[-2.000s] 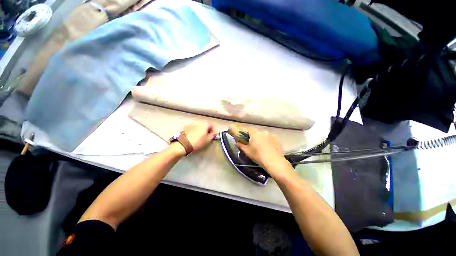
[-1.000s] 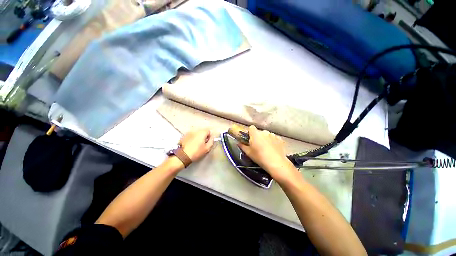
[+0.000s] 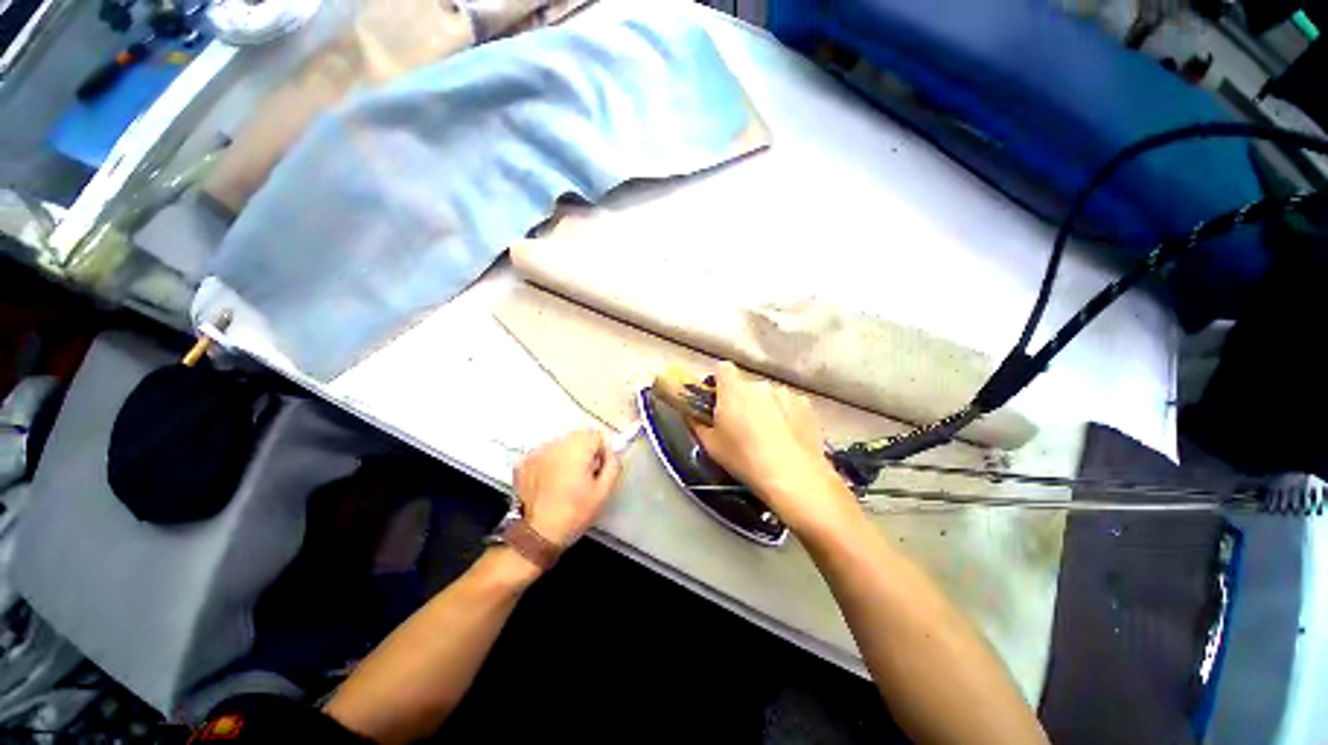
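My right hand (image 3: 760,429) is closed around the tan handle of the steam iron (image 3: 709,480), which lies on the near edge of the beige fabric panel (image 3: 583,354), its tip pointing away and left. My left hand (image 3: 567,488), with a watch on the wrist, is just left of the iron tip at the table's front edge. It pinches a thin white strip (image 3: 629,435) that runs to the iron tip. The fabric under the iron is hidden. A long beige fold (image 3: 757,338) lies behind the iron.
A light blue cloth (image 3: 437,175) lies at the left. A blue bolster (image 3: 1020,124) is at the back. Black hoses (image 3: 1052,262) rise at the right above a dark mat (image 3: 1136,582). Thin metal rods run right from the iron. A small yellow-orange tip (image 3: 198,349) is at the table's left corner.
My left hand has moved down and left, away from the panel to the table's front edge, still pinching the strip. My right hand stays on the iron. The view has shifted left.
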